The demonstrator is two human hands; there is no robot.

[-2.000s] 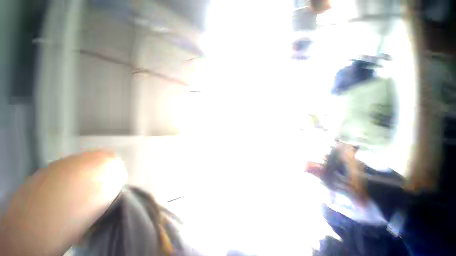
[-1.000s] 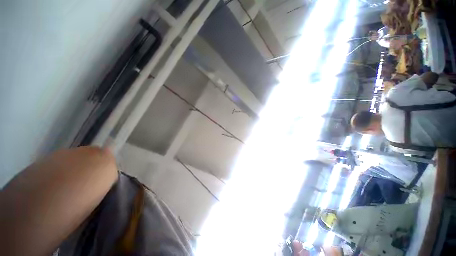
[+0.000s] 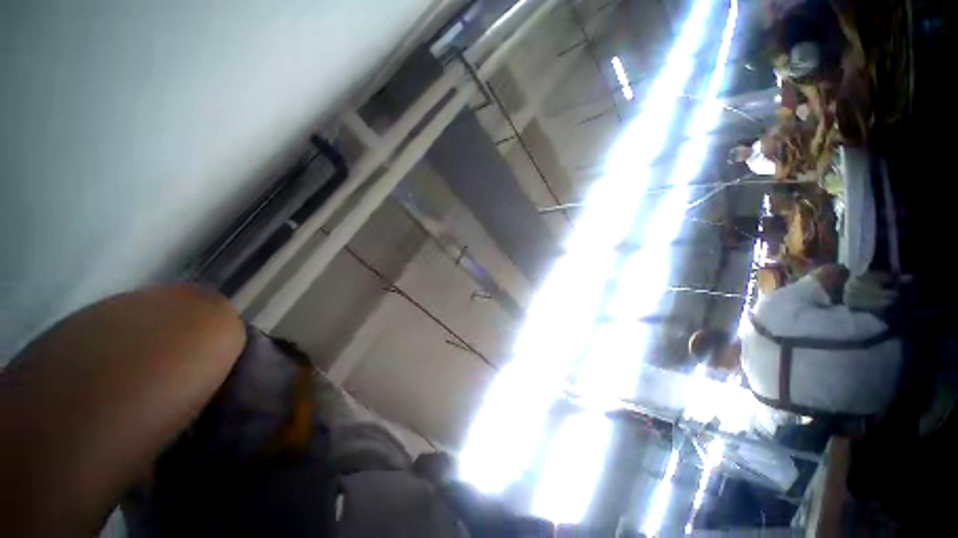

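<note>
A huge, blurred finger or part of a hand (image 3: pixel 126 389) fills the lower left, very close to the lens. I cannot tell whether it is my left or right hand, and the rest of it is cut off by the frame edge. Its grip is hidden. Beside it is a blurred dark grey shape, possibly cloth (image 3: pixel 389 494), with a mustard-yellow strip (image 3: pixel 302 412). No held object can be made out.
The view lies sideways. Bright ceiling tubes (image 3: pixel 599 273) cross the middle. At the right, a person in white with dark straps (image 3: pixel 819 347) is by a bench. Brown heaped pieces (image 3: pixel 804 226) lie beyond.
The view has shifted, so the person in white appears lower and the pale machine at bottom right is gone. The finger stays at lower left; the dark shape beside it looks wider.
</note>
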